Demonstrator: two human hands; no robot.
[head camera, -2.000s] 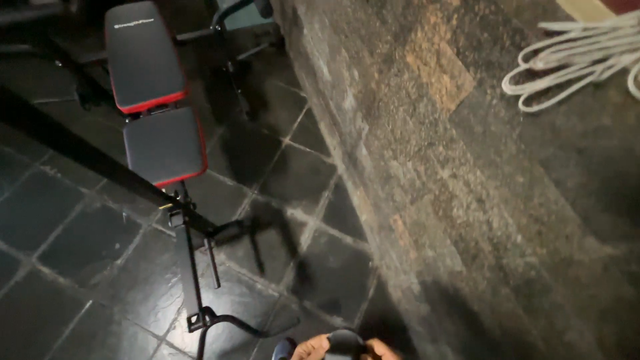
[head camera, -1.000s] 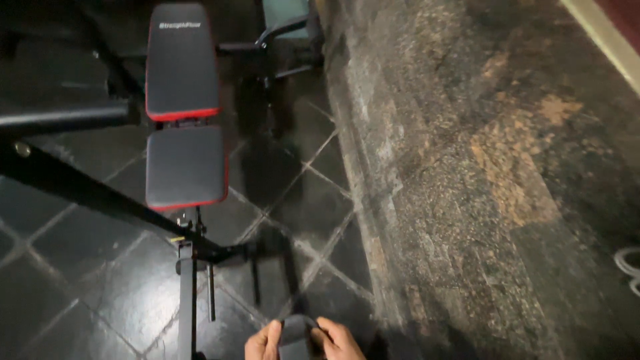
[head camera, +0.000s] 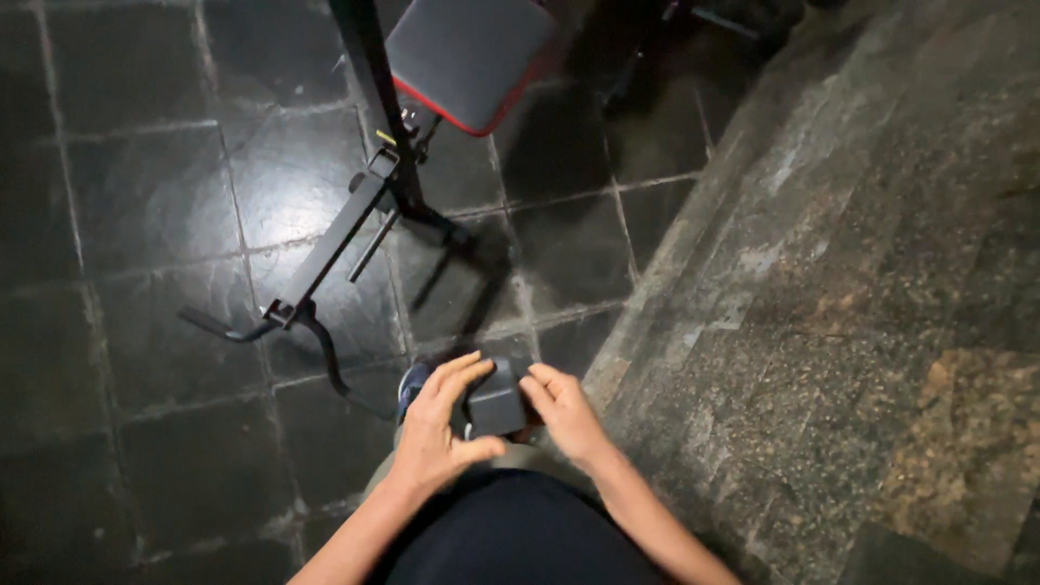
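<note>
A dark grey, block-like padded object (head camera: 496, 400) is between my hands, low in the middle of the head view, in front of my dark top. My left hand (head camera: 443, 426) is at its left side with fingers and thumb spread apart. On its right side is my right hand (head camera: 561, 406), fingers bent, fingertips near the object's edge. Whether either hand touches it I cannot tell. What supports the object is hidden. Part of a blue shoe (head camera: 412, 388) shows beyond my left hand.
A weight bench with a grey, red-edged seat (head camera: 471, 57) stands ahead, its metal bar (head camera: 337, 240) and curved foot (head camera: 325, 349) reaching toward me on the dark tiled floor (head camera: 171, 325). A rough stone surface (head camera: 796, 325) runs along the right.
My hands were close against the grey object one second ago; now the left hand's fingers are spread wider and both hands show more fully. The view has swung, cutting off the bench's backrest.
</note>
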